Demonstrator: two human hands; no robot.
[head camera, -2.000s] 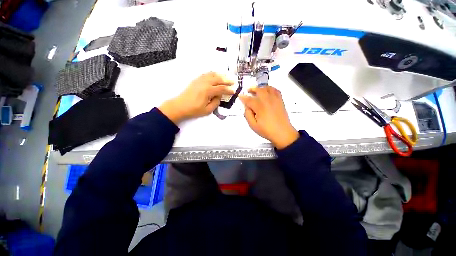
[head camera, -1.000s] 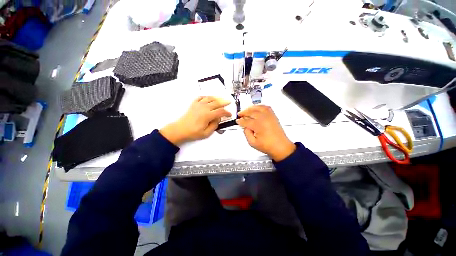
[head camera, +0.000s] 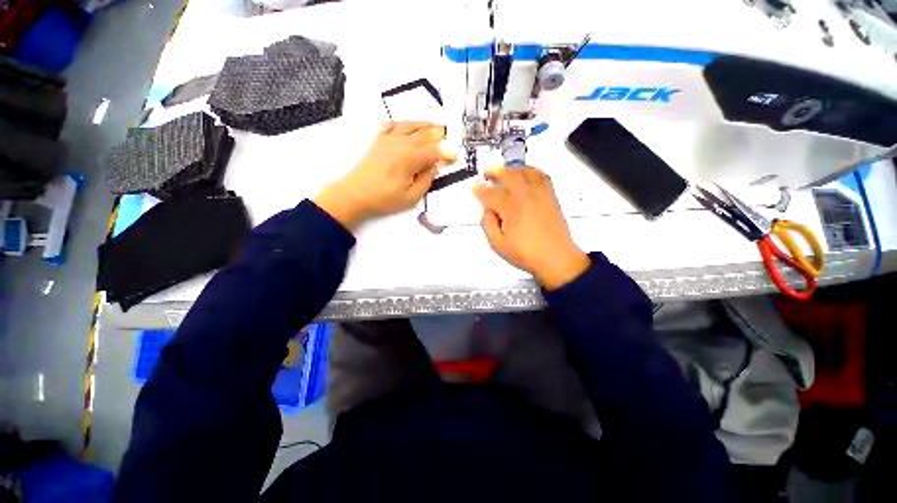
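Note:
A flap piece with a white template (head camera: 415, 102) inside a thin black fabric border lies flat at the needle area. Its angled end points to the back left and its near black edge shows between my hands. My left hand (head camera: 398, 169) lies on the piece, fingertips left of the presser foot (head camera: 470, 157). My right hand (head camera: 526, 218) is just right of and in front of the foot, fingertips by the near edge. Whether the fingers grip or only press is hidden. The JACK sewing machine (head camera: 629, 94) stands behind.
Grey woven stacks (head camera: 278, 86) and a black lining stack (head camera: 175, 244) lie at the left. A black phone-like rectangle (head camera: 627, 165) and red-and-orange scissors (head camera: 762, 239) lie at the right. A ruler (head camera: 433, 303) runs along the front edge. A blue bin (head camera: 305, 368) is below.
Since two seconds ago, the piece has turned, so its angled end now shows beyond my left hand. Since one second ago, the camera view has shifted; my hands remain beside the foot.

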